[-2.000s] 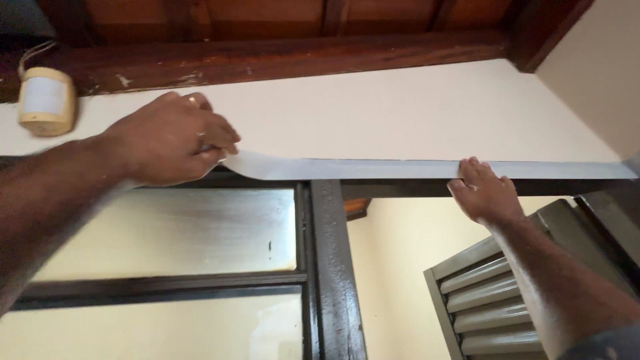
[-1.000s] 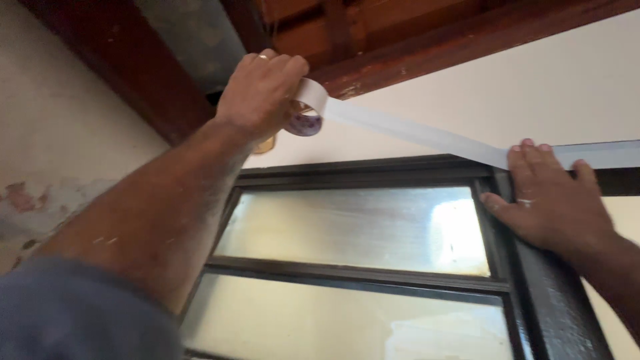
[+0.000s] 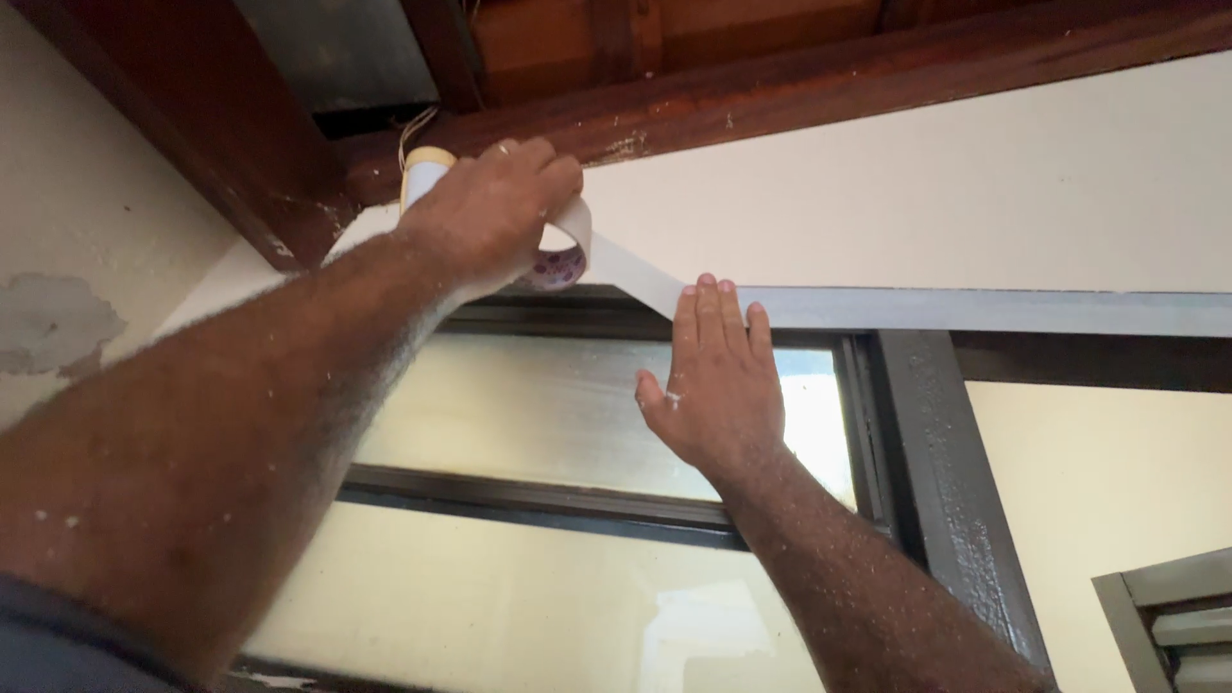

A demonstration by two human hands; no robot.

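My left hand (image 3: pixel 496 212) grips a roll of masking tape (image 3: pixel 568 252) high against the white wall, left of centre. A pale strip of tape (image 3: pixel 962 310) runs along the top edge of the dark window and door frame (image 3: pixel 924 433). Between the roll and my right hand the strip slants down, partly off the frame. Flat against the strip, with fingers extended upward, lies my right hand (image 3: pixel 722 375). It holds nothing and presses or touches the tape over the frame's top. My left fingers partly hide the roll.
A yellowish container with a white label (image 3: pixel 423 175) hangs by a cord behind my left hand. Dark red wooden beams (image 3: pixel 770 96) border the wall above. Glass panes (image 3: pixel 539 404) fill the frame below. A louvred shutter (image 3: pixel 1169 616) stands at lower right. The left wall has peeling paint.
My right hand has moved left along the strip, from over the doorway to above the glass pane. The tape roll now shows in my left hand. The view has swung left.
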